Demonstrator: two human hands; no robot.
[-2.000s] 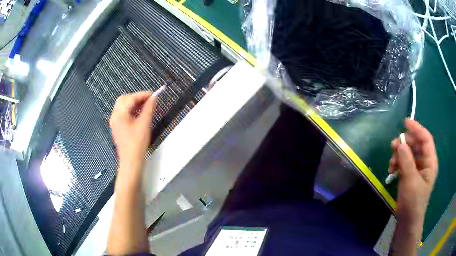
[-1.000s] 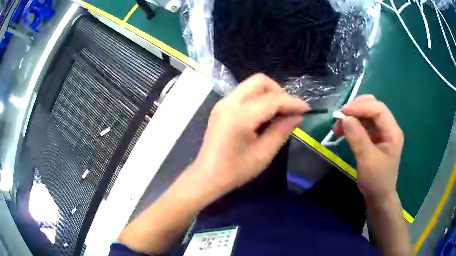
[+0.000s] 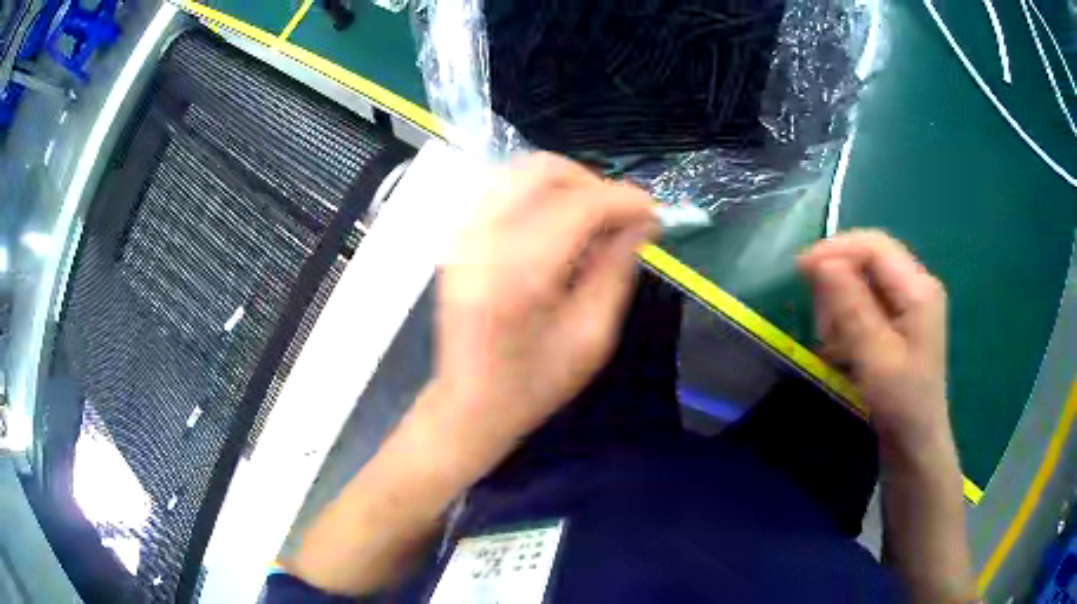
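My left hand (image 3: 543,266) is in the middle, over the yellow-taped bench edge, slightly blurred. Its fingertips hold a small white sleeved part (image 3: 683,216), blurred, pointing right. My right hand (image 3: 880,313) is at the right over the green mat, fingers curled and fingertips together; whether it holds anything cannot be told. The clear plastic bag (image 3: 815,100) full of black parts (image 3: 626,77) lies open above both hands. A white strip (image 3: 840,189) runs down beside the bag toward my right hand.
The black mesh belt (image 3: 142,354) is at the left with several small white pieces on it. A broad white side rail (image 3: 343,342) lies between belt and bench. More white strips (image 3: 1004,112) lie on the green mat (image 3: 992,271) at upper right.
My left hand has moved left, away from my right hand; its fingertips now show a white piece where a black part stuck out. Earlier it was over the belt.
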